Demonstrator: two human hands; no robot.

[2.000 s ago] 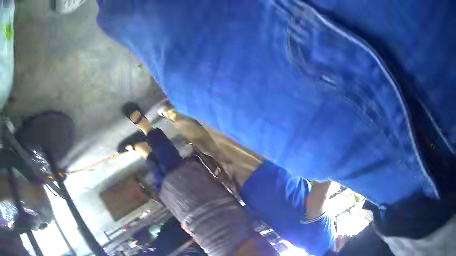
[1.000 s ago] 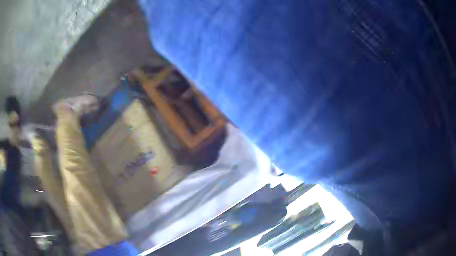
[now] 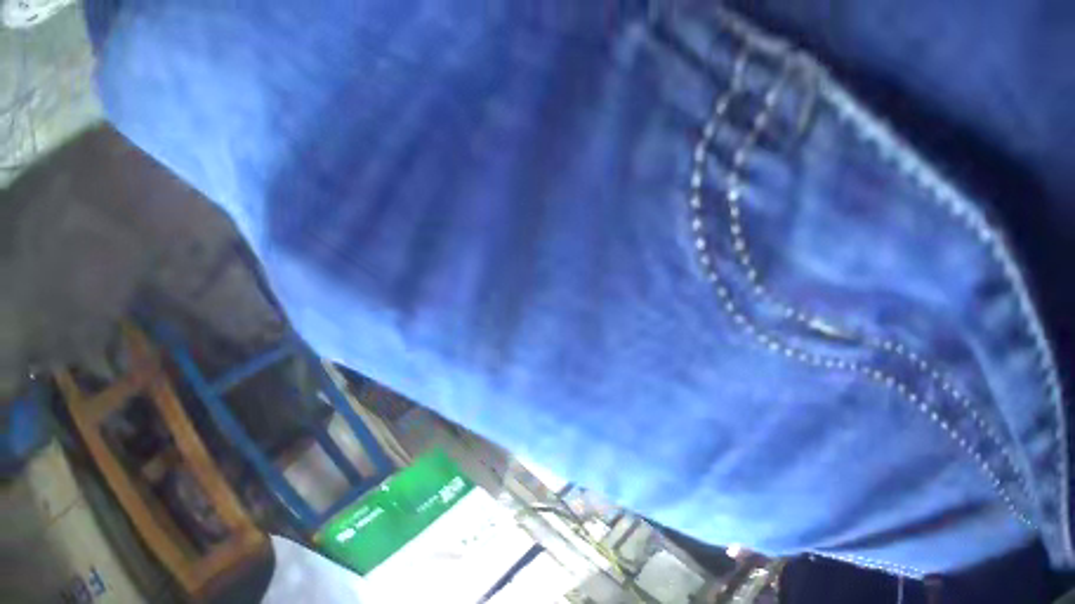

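Blue denim jeans [image 3: 507, 236] fill most of the view from the top to the lower right. Pale double stitching curves around a pocket at the right. Neither of my hands is in the picture, so no handling shows. Past the denim's lower left edge stand an orange-brown wooden stool frame [image 3: 144, 407] and a blue stool frame [image 3: 250, 453] beside it. A white carton with a green label [image 3: 401, 507] lies by the blue frame at the bottom.
A cardboard carton with blue letters [image 3: 61, 525] is at the lower left edge. Grey concrete floor [image 3: 130, 236] shows at the left. Pale stacked goods [image 3: 660, 564], too blurred to name, are at the bottom centre. The view is tilted sideways.
The orange-brown frame has shifted down and left in view. The blue frame and green-labelled carton now show. The people's legs seen earlier are gone, and the pocket stitching is sharper.
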